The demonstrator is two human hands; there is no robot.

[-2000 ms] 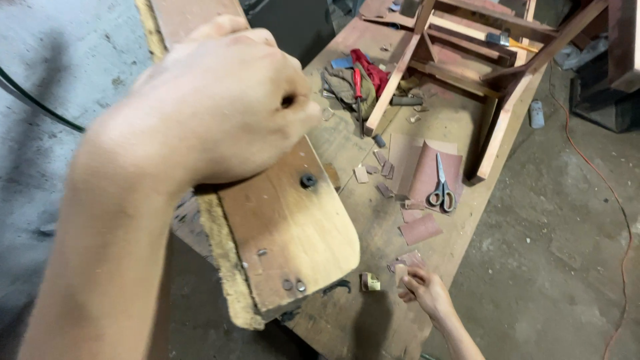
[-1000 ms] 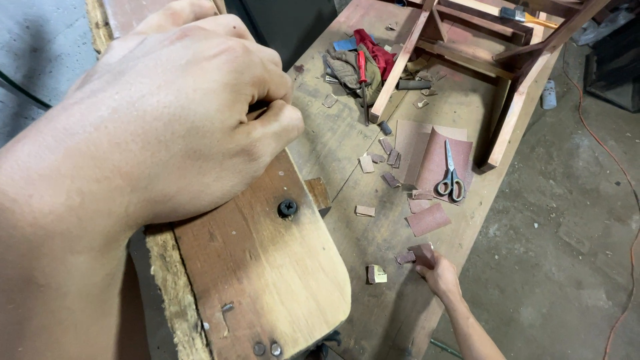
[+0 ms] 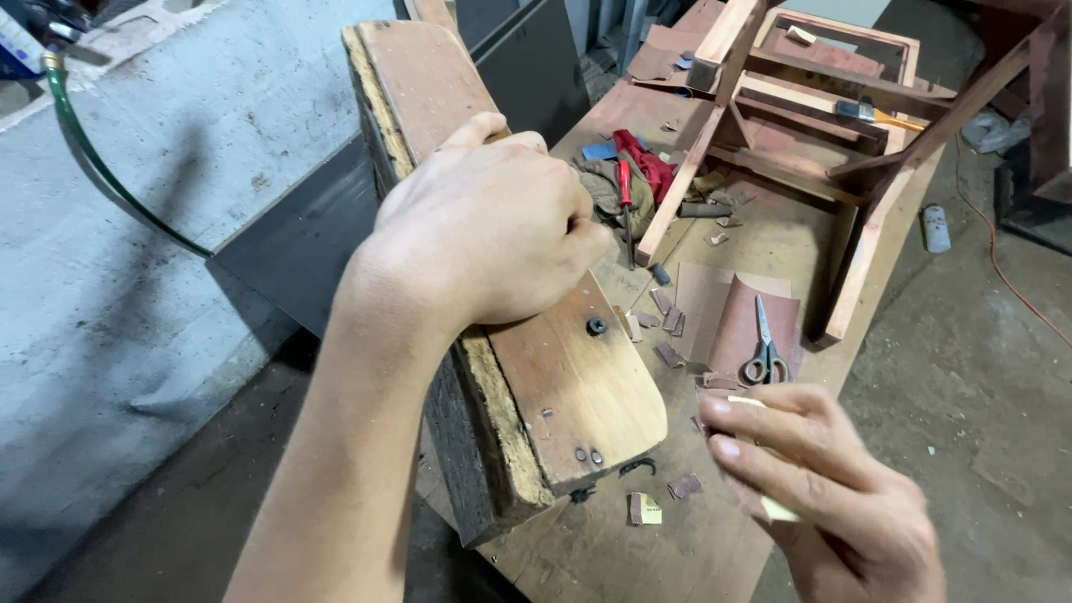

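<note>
My left hand (image 3: 494, 230) rests fingers curled over a long padded wooden piece (image 3: 578, 377) with a rounded end, a dark screw (image 3: 596, 327) and nail heads; its fingertips and anything under them are hidden. My right hand (image 3: 821, 477), at the lower right, pinches a small folded piece of sandpaper (image 3: 775, 507) with a pale yellow backing. Just beyond it, scissors (image 3: 764, 347) lie on a reddish-brown sandpaper sheet (image 3: 724, 331). Small sandpaper scraps (image 3: 668, 354) are scattered to the left of the sheet, and a folded scrap (image 3: 645, 508) lies near the wooden piece's rounded end.
An unfinished wooden chair frame (image 3: 863, 226) stands on the workbench (image 3: 620, 561) at the upper right, with a paintbrush (image 3: 875, 113) on it. A red-handled screwdriver (image 3: 625, 188) lies by red cloth (image 3: 645, 163). A green hose (image 3: 105, 180) hangs along the wall at left.
My right hand has come up from the bench, nearer the camera, with sandpaper in its fingers. My left hand stays on the wooden piece. The view has shifted back, showing more wall.
</note>
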